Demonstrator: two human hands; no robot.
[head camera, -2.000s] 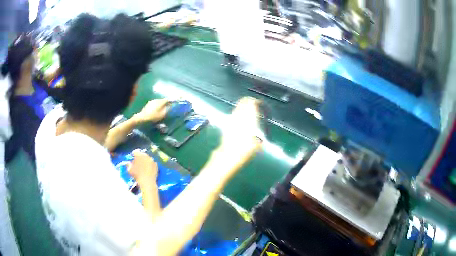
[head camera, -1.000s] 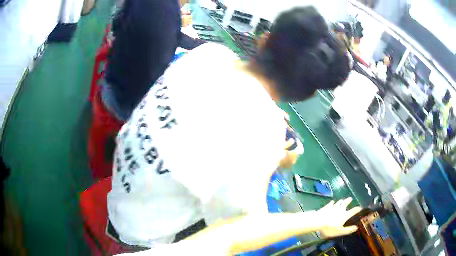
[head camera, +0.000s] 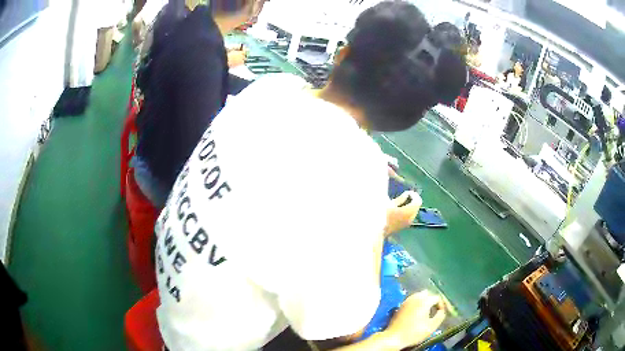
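Observation:
My left hand (head camera: 419, 317) is at the lower edge, left of the press, with its fingers curled. Whether it holds anything cannot be told. My right hand is out of the picture. The orange fixture (head camera: 538, 286) is at the lower right, tilted in the view, with a dark bluish thing on it, apparently a frame. The black-wrapped press base (head camera: 506, 317) is beside it. A phone middle frame (head camera: 430, 218) with a dark blue surface lies on the green conveyor belt (head camera: 473, 264), next to the co-worker's hand (head camera: 401, 214).
A co-worker in a white shirt (head camera: 274, 206) fills the middle, close on my left. Blue plastic film (head camera: 394, 291) lies on their bench. Another person in dark clothes (head camera: 181, 103) sits beyond. The blue press housing (head camera: 612, 206) is at the right edge. White machines (head camera: 480, 123) stand across the belt.
My view has swung left since two seconds ago. My left hand, spread beside the fixture one second ago, has drawn back left and its fingers have curled.

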